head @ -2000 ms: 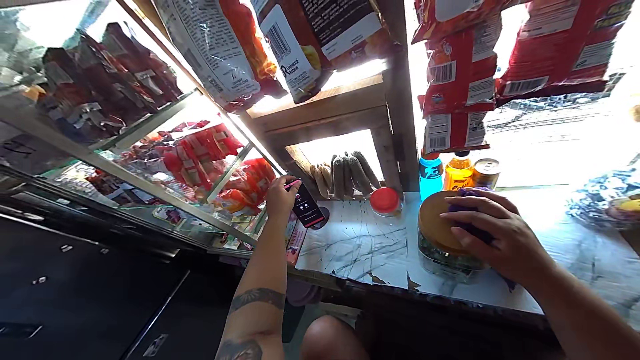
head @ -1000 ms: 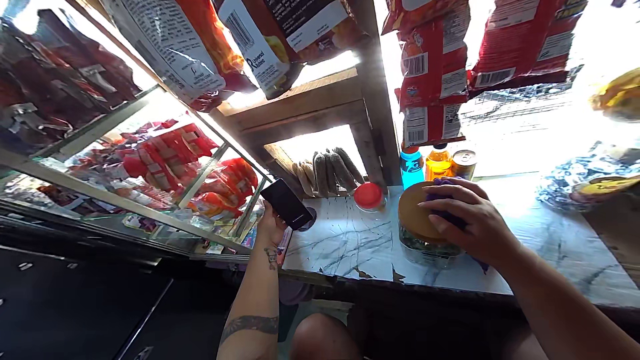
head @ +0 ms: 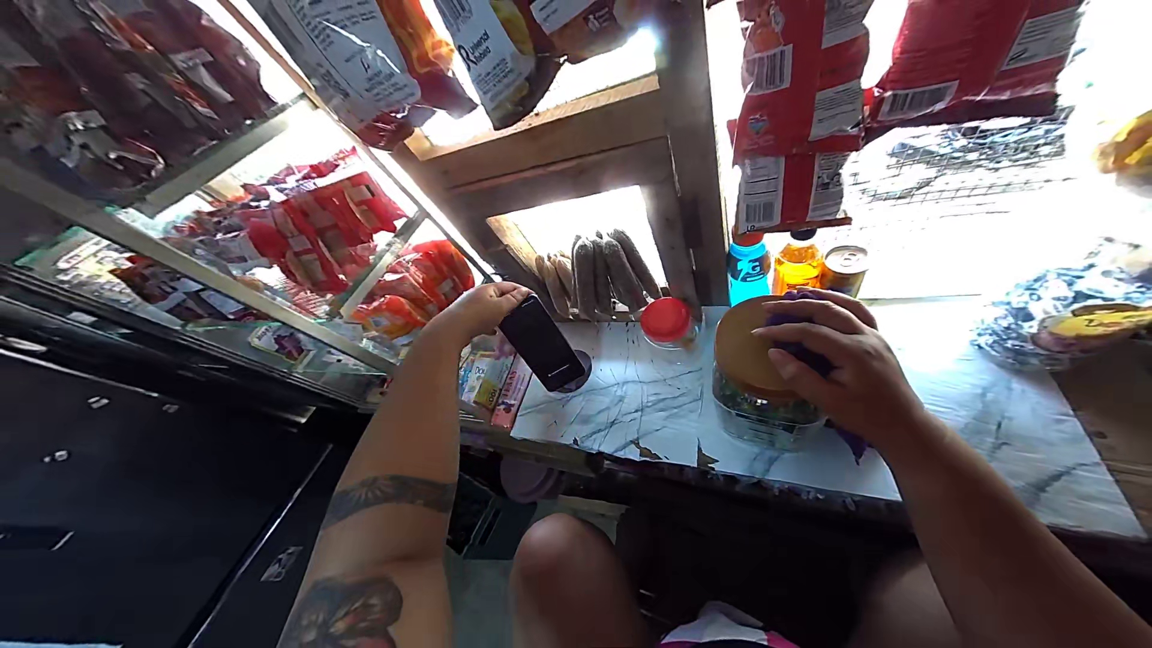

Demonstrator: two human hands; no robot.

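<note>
My left hand (head: pixel 490 306) holds a black smartphone (head: pixel 542 344) by its upper end, tilted over the marble-patterned counter near its left edge. A dark round object (head: pixel 576 371) shows partly behind the phone. My right hand (head: pixel 832 360) rests on the tan lid (head: pixel 747 355) of a clear jar (head: pixel 765 418) with green contents, and grips a purple cloth (head: pixel 804 346). Part of the cloth hangs down beside the jar. Between my hands stands a small clear jar with a red lid (head: pixel 666 321).
Behind the tan-lidded jar stand a blue drink bottle (head: pixel 749 270), an orange one (head: pixel 798 263) and a can (head: pixel 844 270). Red snack packets (head: pixel 796 135) hang above. Glass shelves (head: pixel 270 315) with packets flank the left; a plastic bag of wrapped items (head: pixel 1071 310) lies right.
The phone in my left hand has swung and now shows its dark face at a different tilt. My right hand stays on the jar lid with the purple cloth.
</note>
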